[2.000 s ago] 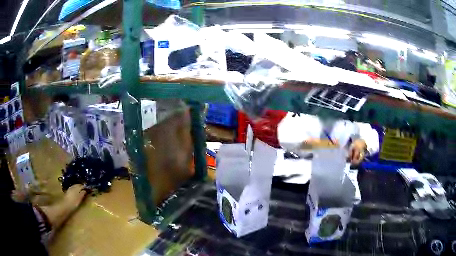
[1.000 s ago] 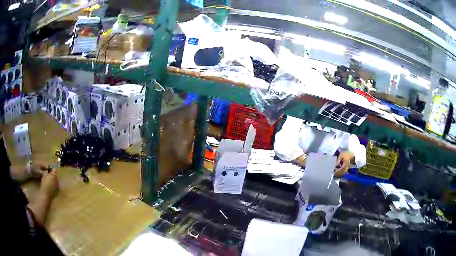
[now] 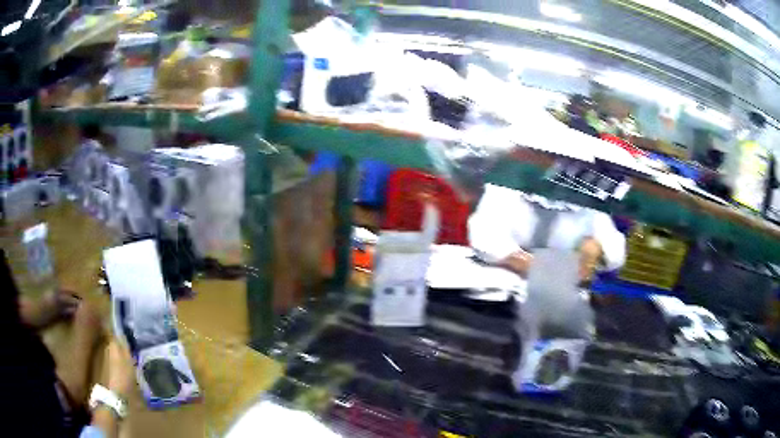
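Note:
My left hand (image 3: 116, 376), with a white band at the wrist and a light blue cuff, holds an open retail box (image 3: 168, 374) by its left side, over the tan bench at left. The box's white flap stands up, and a dark oval picture shows on its front. My right hand is not in view. A second open box (image 3: 552, 364) stands on the dark surface with its flap up. Another white box (image 3: 399, 291) stands farther back, its raised flap blurred. The picture is blurred.
A green post (image 3: 261, 197) and shelf divide the benches. Another person's dark-sleeved arm and hands (image 3: 64, 316) are at far left. A white-clad person (image 3: 547, 227) is opposite. Stacked boxes (image 3: 201, 201) stand at left, black units (image 3: 718, 411) at lower right, a white sheet (image 3: 278, 421) at the near edge.
My left hand has come into view at left with an open box. The white panel at the bottom centre is gone from there. The two standing boxes remain.

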